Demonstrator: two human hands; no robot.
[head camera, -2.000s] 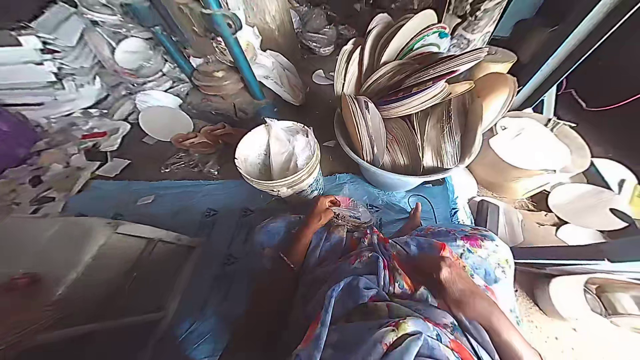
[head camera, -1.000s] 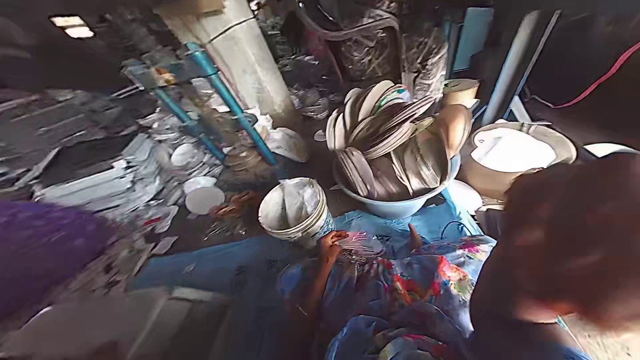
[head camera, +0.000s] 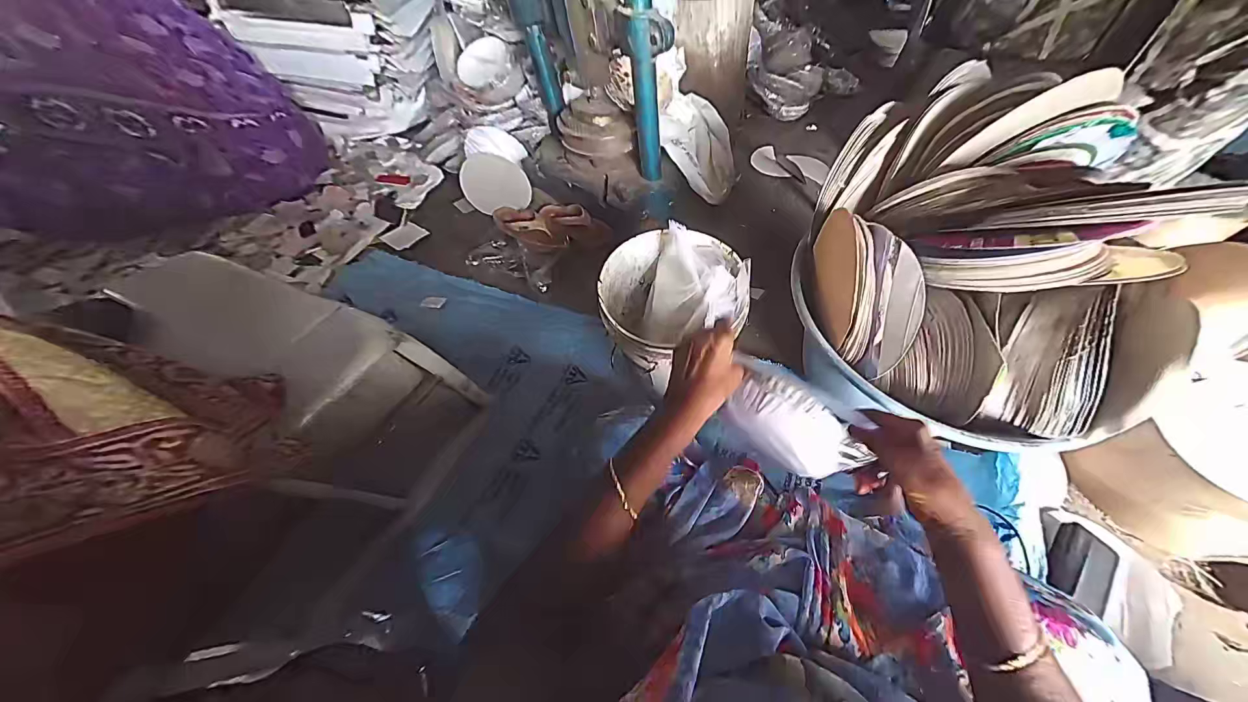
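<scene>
Both my hands are at a clear plastic bag (head camera: 790, 419) with white contents, blurred by motion, over my lap. My left hand (head camera: 704, 366) grips its left end, close to the near rim of a white bucket (head camera: 624, 317). My right hand (head camera: 902, 453) pinches its right end, in front of a wide basin. Crumpled white plastic (head camera: 687, 278) stands up out of the bucket. In the pale blue basin (head camera: 814, 341) stand many stacks of thin round discs (head camera: 941, 356), leaning on one another.
A blue plastic sheet (head camera: 507, 390) lies on the floor, with a grey flat-sided object (head camera: 263, 331) at left. Beyond are brown sandals (head camera: 551, 226), a blue metal post (head camera: 643, 97) and paper scraps. Purple cloth and patterned cloth, apparently worn by people nearby, show at left.
My right hand, raised large at the right of the view a second ago, is now down at the bag. The bag is stretched between both hands. The view has shifted.
</scene>
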